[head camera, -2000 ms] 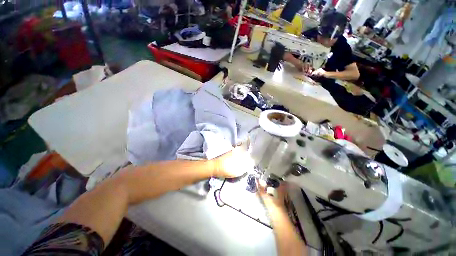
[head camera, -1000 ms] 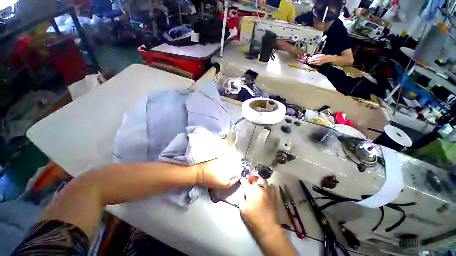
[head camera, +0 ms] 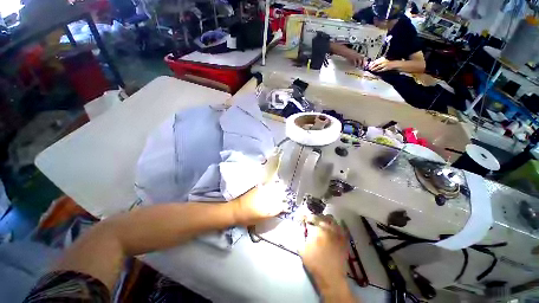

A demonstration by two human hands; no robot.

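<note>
The pale blue-grey garment piece (head camera: 192, 142) lies bunched on the white machine table, left of the needle area. My left hand (head camera: 265, 202) rests on the cloth beside the needle, washed out by the lamp glare. My right hand (head camera: 322, 239) is just right of the presser foot area (head camera: 291, 204), fingers bent together near the needle. Whether its fingertips pinch cloth is hidden by glare. The cream-white sewing machine head (head camera: 378, 189) stands at right. A thin dark bent line (head camera: 275, 241) shows on the table below my hands.
A red-handled tool (head camera: 356, 266) and dark slim tools (head camera: 384, 254) lie right of my right hand. A tape roll (head camera: 313, 128) sits on the machine head. Behind is a parts trough (head camera: 348, 109). A person (head camera: 396, 47) works at another machine. Orange basket (head camera: 59, 210) at lower left.
My right hand came up beside the needle from lower down, then shifted slightly right. My left hand stays on the cloth, which has moved slightly left since the oldest frame.
</note>
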